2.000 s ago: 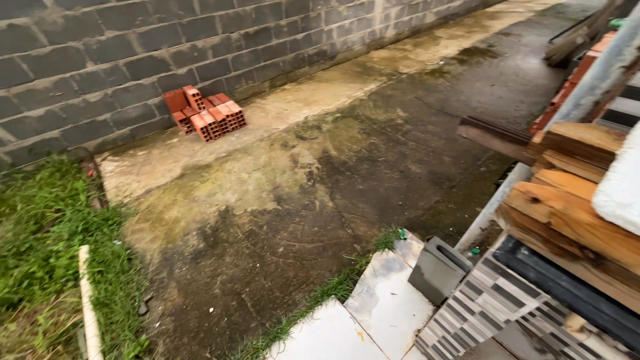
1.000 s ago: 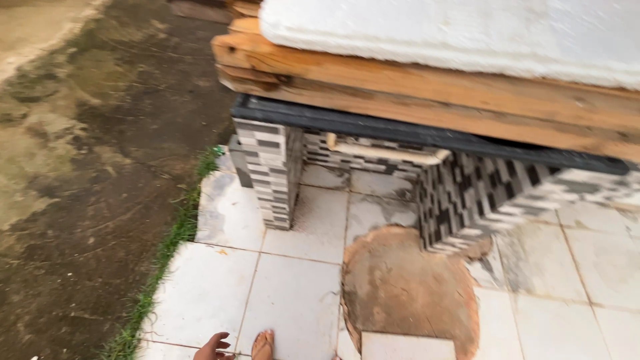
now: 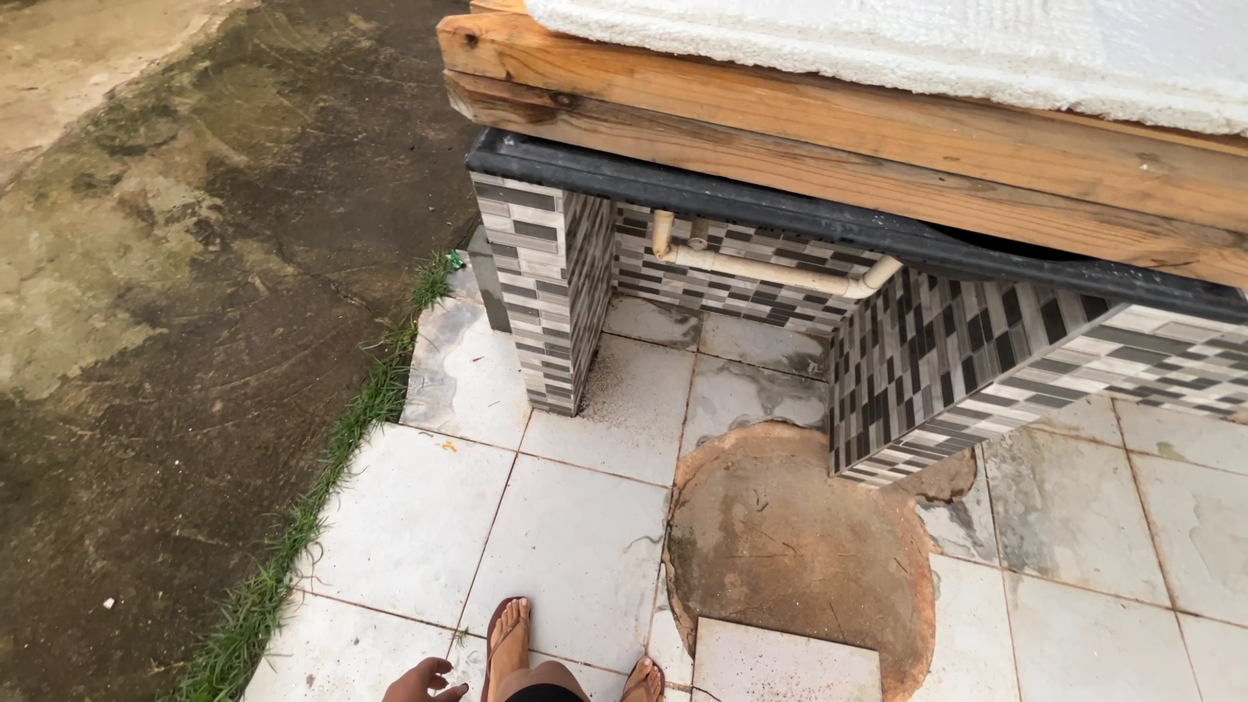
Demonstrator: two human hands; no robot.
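Note:
My left hand [image 3: 426, 680] shows at the bottom edge, beside my sandalled foot [image 3: 509, 634]. Its fingers are apart and nothing is in it; part of the hand is cut off by the frame. My right hand is outside the view. In front of me stands a counter with a black edge [image 3: 682, 185], resting on supports covered in grey, black and white mosaic tiles [image 3: 531, 283]. Wooden beams [image 3: 780, 122] lie stacked on top, and a white foam slab [image 3: 926, 58] rests over them. Beneath the counter, a beige plastic pipe [image 3: 770, 270] runs along the tiled back wall.
White floor tiles [image 3: 585, 536] surround a rough round concrete patch [image 3: 790, 526], partly covered by a loose-looking square tile [image 3: 785, 663]. A grass strip [image 3: 322, 507] borders the stained concrete ground [image 3: 195, 390] at left. A grey block [image 3: 487, 278] stands behind the left tiled support.
The view has swung from the block wall and stacked red bricks to the counter. My left hand, absent two seconds ago, now shows at the bottom.

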